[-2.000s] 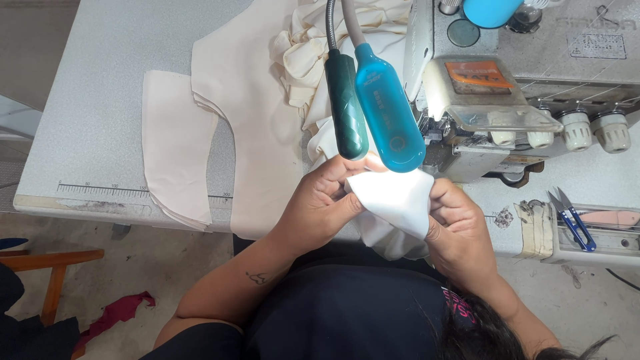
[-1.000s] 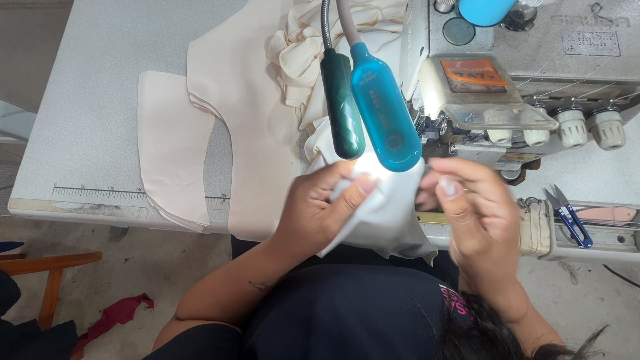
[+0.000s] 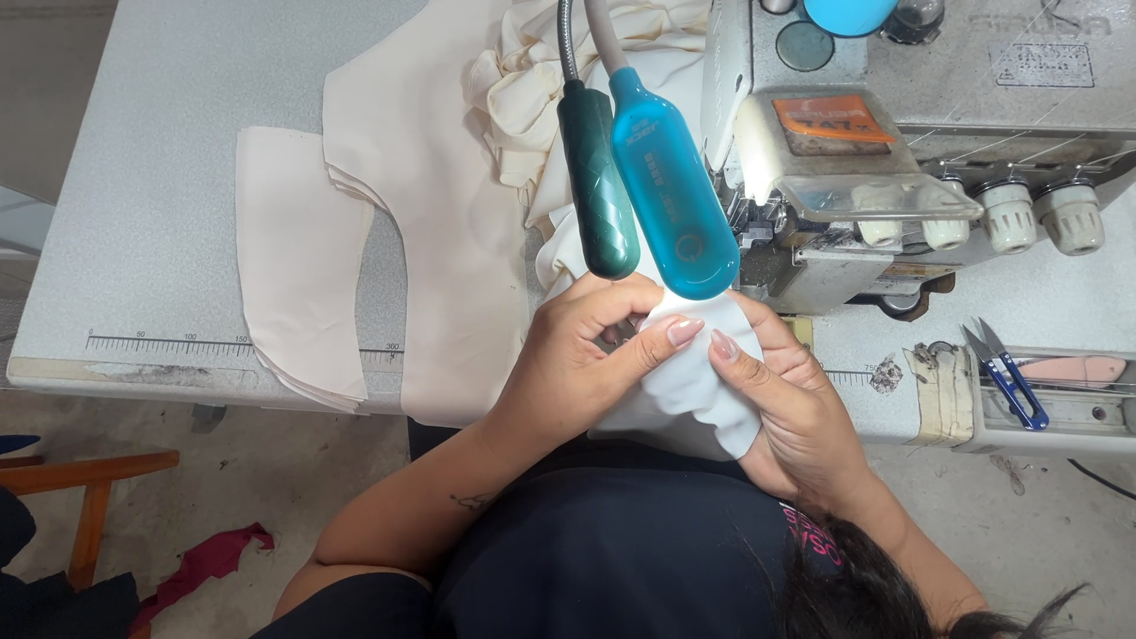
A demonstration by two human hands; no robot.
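Note:
My left hand (image 3: pixel 590 351) and my right hand (image 3: pixel 781 390) pinch a cream fabric piece (image 3: pixel 701 382) between thumbs and fingers, at the table's front edge. The thumbs lie close together on its upper side, and its lower edge ripples down toward my lap. Right above it hang a blue lamp head (image 3: pixel 676 191), lighting the cloth, and a dark green lamp (image 3: pixel 599 186) on a flexible neck. Behind the lamps is a bunched heap of cream fabric (image 3: pixel 524 115). The overlock sewing machine (image 3: pixel 843 195) stands just beyond my right hand; its needle area is partly hidden.
Stacked cream fabric panels, one small (image 3: pixel 302 257) and one large (image 3: pixel 435 160), lie on the left of the table (image 3: pixel 177 177), over a printed ruler. Blue thread snips (image 3: pixel 1007 377) rest in a tray (image 3: pixel 1083 435) at the right. A red cloth scrap (image 3: pixel 209 564) lies below left.
My right hand, apart from the cloth and blurred one second ago, has moved left and now grips it. My left hand keeps its hold, and the fabric is now stretched between both hands.

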